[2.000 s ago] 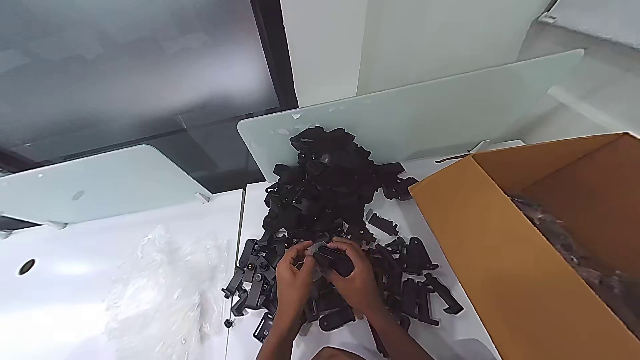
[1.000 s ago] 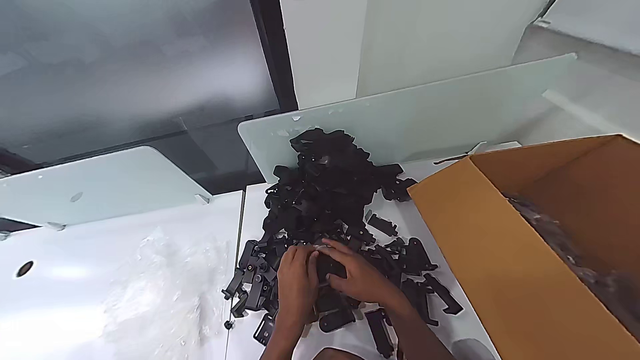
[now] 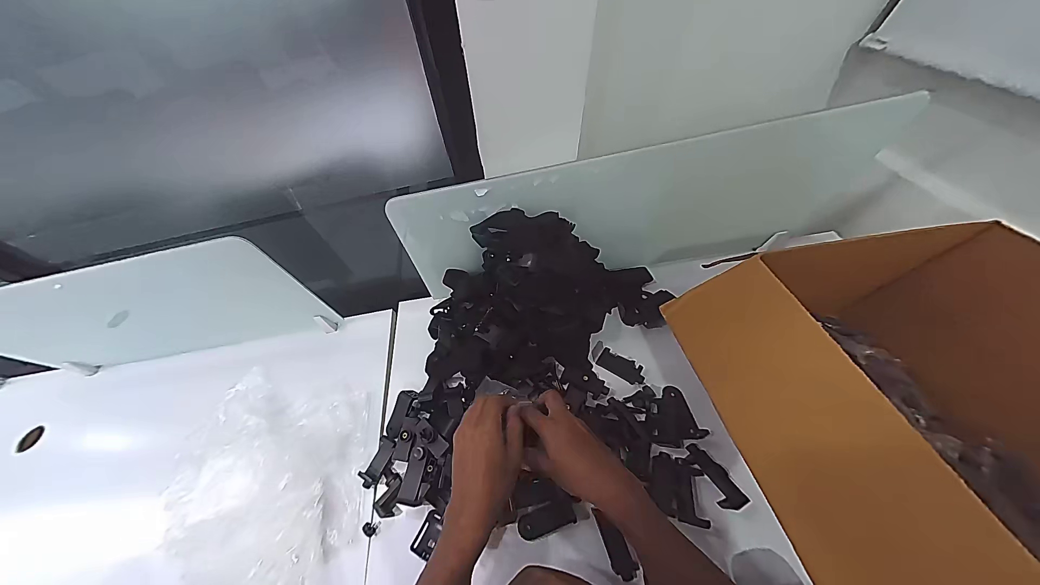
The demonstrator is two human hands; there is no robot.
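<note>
My left hand (image 3: 487, 439) and my right hand (image 3: 569, 447) meet at the near side of a large heap of black plastic parts (image 3: 536, 309). Between their fingertips is a small piece of clear plastic film (image 3: 497, 388), pinched by both hands; whether a part is inside it is hidden by the fingers. Loose black parts surround the hands, with a bracket-like piece (image 3: 719, 478) to the right and block-shaped ones (image 3: 416, 471) to the left. A rounded black part (image 3: 547, 520) lies just below the hands.
An open cardboard box (image 3: 780, 390) at the right holds bagged dark items (image 3: 918, 406). Crumpled clear plastic bags (image 3: 260, 487) lie on the white table (image 3: 106, 406) at the left. Frosted glass partitions (image 3: 691, 187) stand along the back edge, and a seam divides the table.
The black part held between my hands two seconds ago is no longer visible there. A long black part now lies near my right forearm, where the oldest frame shows none.
</note>
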